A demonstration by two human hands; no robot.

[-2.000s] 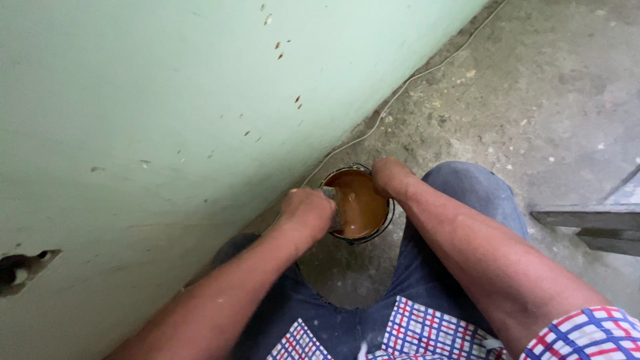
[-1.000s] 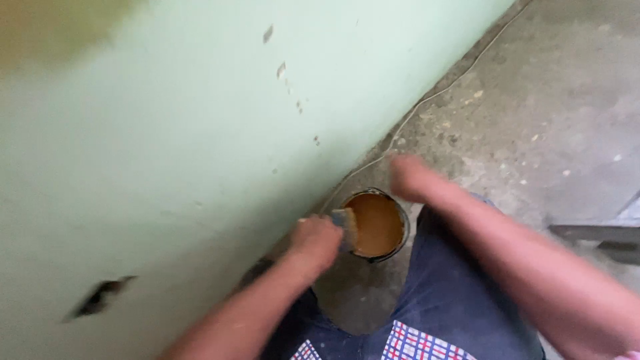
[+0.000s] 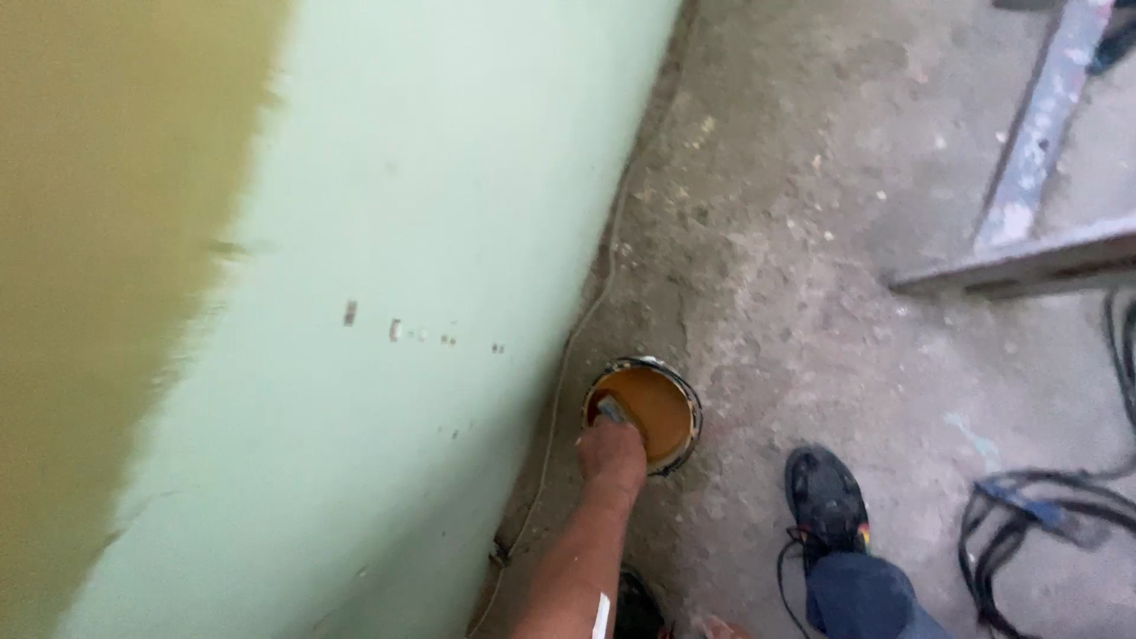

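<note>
My left hand (image 3: 614, 457) is closed around a paintbrush (image 3: 611, 409) over the left part of a round bucket (image 3: 697, 426). Orange-brown paint (image 3: 661, 406) fills much of the bucket, which stands on the floor close to the wall. The hand covers most of the brush, and its bristle end is hard to make out against the paint. A sliver of skin (image 3: 723, 628) at the bottom edge may be my right hand; its fingers cannot be seen.
The pale green wall (image 3: 399, 204) has an olive-brown painted area (image 3: 115, 222) and chipped spots. A thin cable (image 3: 568, 355) runs along its foot. On the concrete floor (image 3: 763, 293) are my shoe (image 3: 825, 497), coiled black cables (image 3: 985, 532) and a paint-spattered frame (image 3: 1029, 169).
My left hand has moved the brush from the bucket's left side to over the paint. My right hand has left its place near the bucket's rim. The view has shifted strongly, showing more olive-brown wall.
</note>
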